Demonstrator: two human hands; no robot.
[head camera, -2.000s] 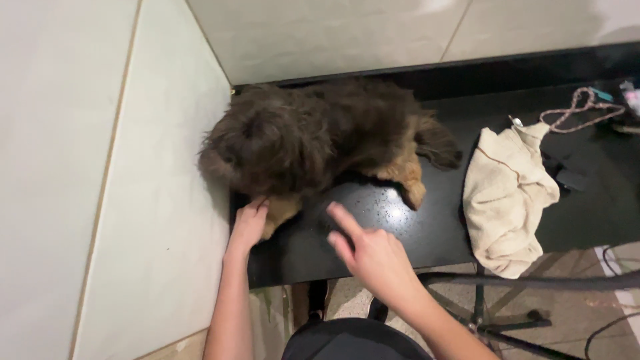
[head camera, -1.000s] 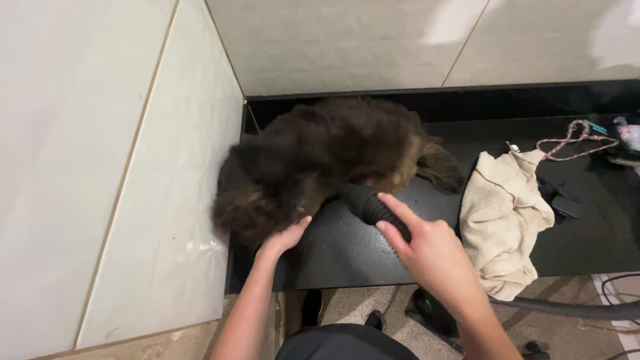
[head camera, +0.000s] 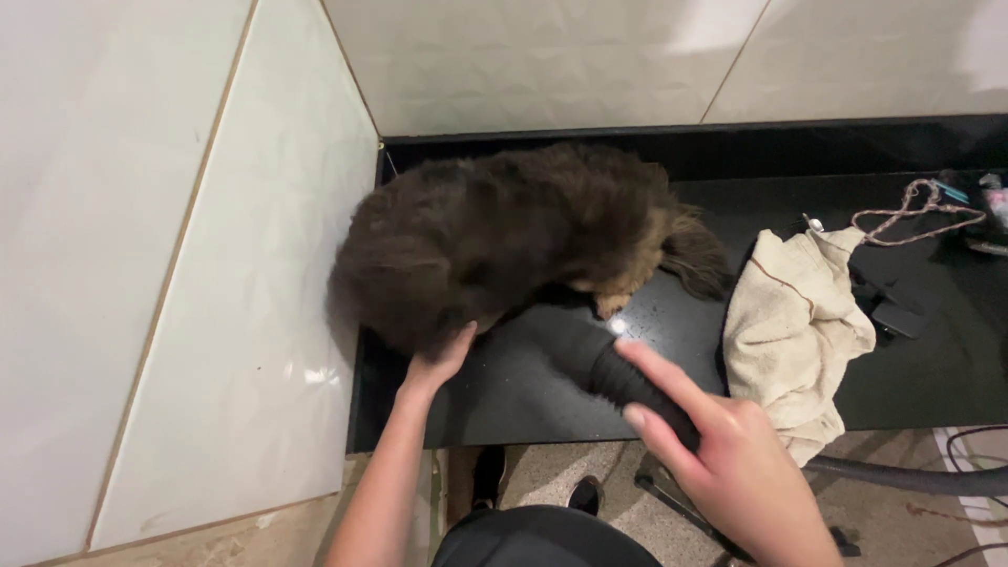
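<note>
A dark brown, long-haired dog (head camera: 504, 228) with tan legs is on the black countertop (head camera: 504, 402), its head end toward the left wall. My left hand (head camera: 445, 358) touches the underside of the dog's head or neck, its fingers partly hidden by fur. In my right hand (head camera: 709, 441) is the ribbed end of a black dryer hose (head camera: 630, 378), pointed toward the dog and held a little apart from it; its nozzle is blurred. The dog's face cannot be made out.
A crumpled beige towel (head camera: 795, 331) lies right of the dog, beside a black object (head camera: 902, 315) and a braided rope lead (head camera: 906, 209). Tiled walls (head camera: 252, 276) border the left and back. Below the front edge are a grey hose (head camera: 906, 474), cables and a black stand.
My right hand, empty two seconds ago, holds the black hose end. Since one second ago the hose has moved away from the dog's body. The dog's head end has turned down.
</note>
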